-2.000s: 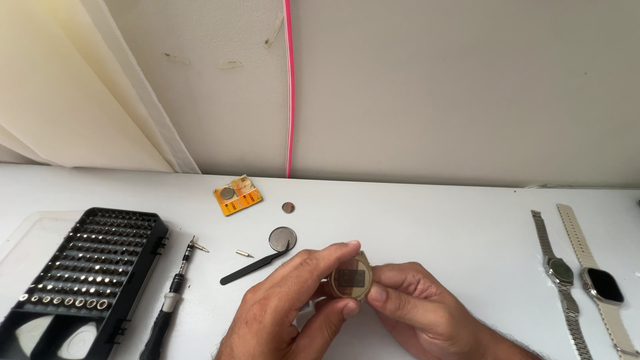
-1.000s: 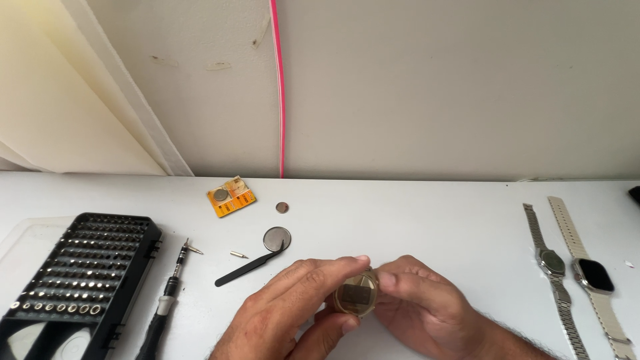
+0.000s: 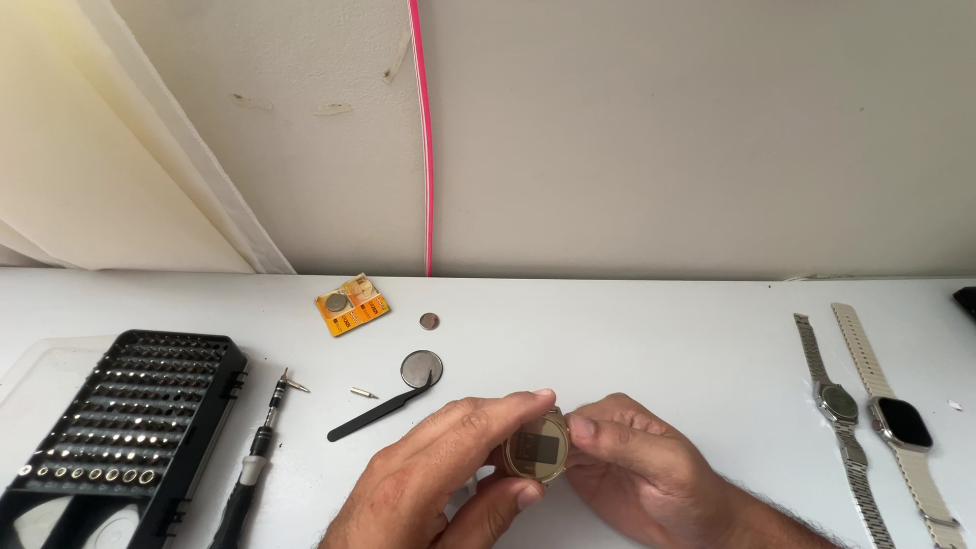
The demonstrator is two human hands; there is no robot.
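Note:
A round gold-toned digital watch case (image 3: 538, 448) is held low in the middle of the view, its dark rectangular display facing up. My left hand (image 3: 446, 469) grips it between the fingers at its upper edge and the thumb at its lower edge. My right hand (image 3: 640, 465) touches the case's right rim with thumb and fingertips. Left of my left hand lie black curved tweezers (image 3: 379, 413), their tips over a round metal watch back (image 3: 422, 369). A small screwdriver bit (image 3: 364, 393) and a button cell (image 3: 429, 321) rest nearby.
A black bit case (image 3: 130, 404) and a precision screwdriver (image 3: 248, 469) lie at left. An orange battery blister card (image 3: 353, 305) is near the wall. At right are a silver metal-bracelet watch (image 3: 839, 404) and a smartwatch with a pale band (image 3: 902, 422). A curtain (image 3: 107, 152) hangs at left.
Both hands stay on the watch case. The case is tilted somewhat differently, and its dark display shows more plainly than one second ago.

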